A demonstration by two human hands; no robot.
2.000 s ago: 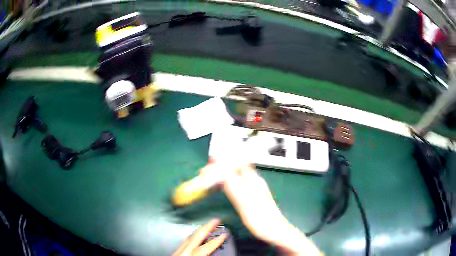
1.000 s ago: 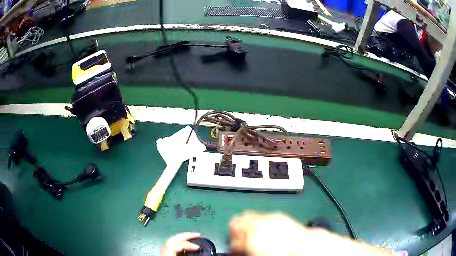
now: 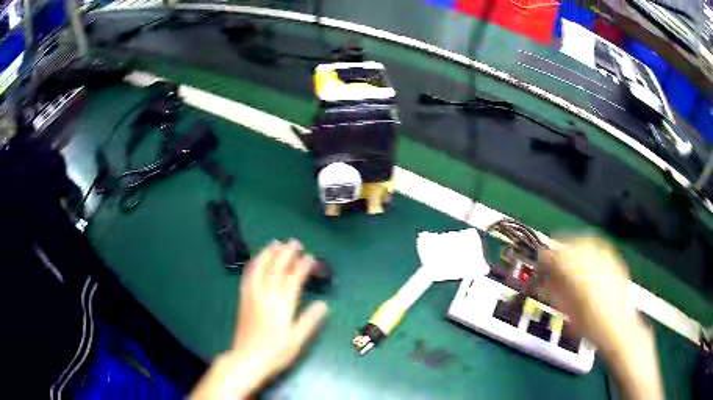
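My left hand is over the green bench, thumb spread from the fingers, beside a small dark round plug. The hand covers part of the cord between this plug and a dark piece. My right hand is blurred, over the right part of the white power strip and the brown power strip, whose red switch is lit. Its fingertips are unclear. The test plug, with white handle and yellow end, lies with its metal pins toward me, beside white paper.
A yellow-and-black device stands at the back centre. Tangled black cords lie at the back left. Behind a white edge, the dark conveyor carries corded black pieces. My dark sleeve or clothing fills the lower left.
The view has turned left. My left hand has moved from the black unit at the bench front to the small dark plug. My right hand has moved up to the power strips.
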